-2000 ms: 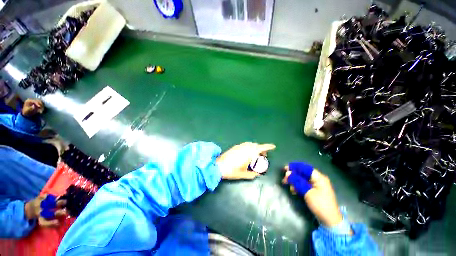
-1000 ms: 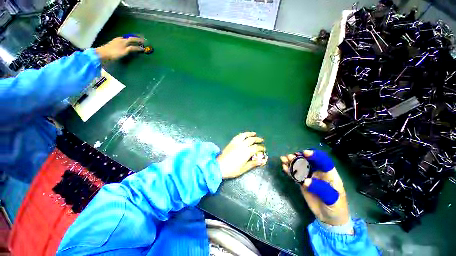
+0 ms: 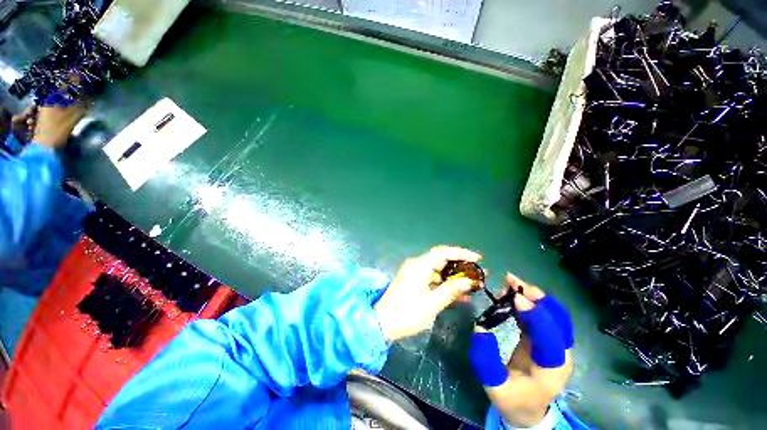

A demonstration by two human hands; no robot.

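Observation:
My left hand, bare, pinches a round dark-rimmed, yellow-gold disc that looks like part of a folding magnifier. My right hand, with blue sleeves on thumb and fingers, holds a small dark piece just to the right of and below the disc. The two seem to touch or be joined by a thin dark link. Blur hides whether the dark piece is a clip or the magnifier's other half. Both hands are above the green bench near its front edge.
At right, a tangled heap of binder clips spills over an off-white bin. At left are a sample card, a red tray with black clips, another bin and clip heap, and a co-worker's hand and blue sleeve.
My hands have come together; the round piece in my right palm is no longer seen there, and a gold disc shows in my left fingers. The co-worker's arm drew back left; the small back-edge item is gone.

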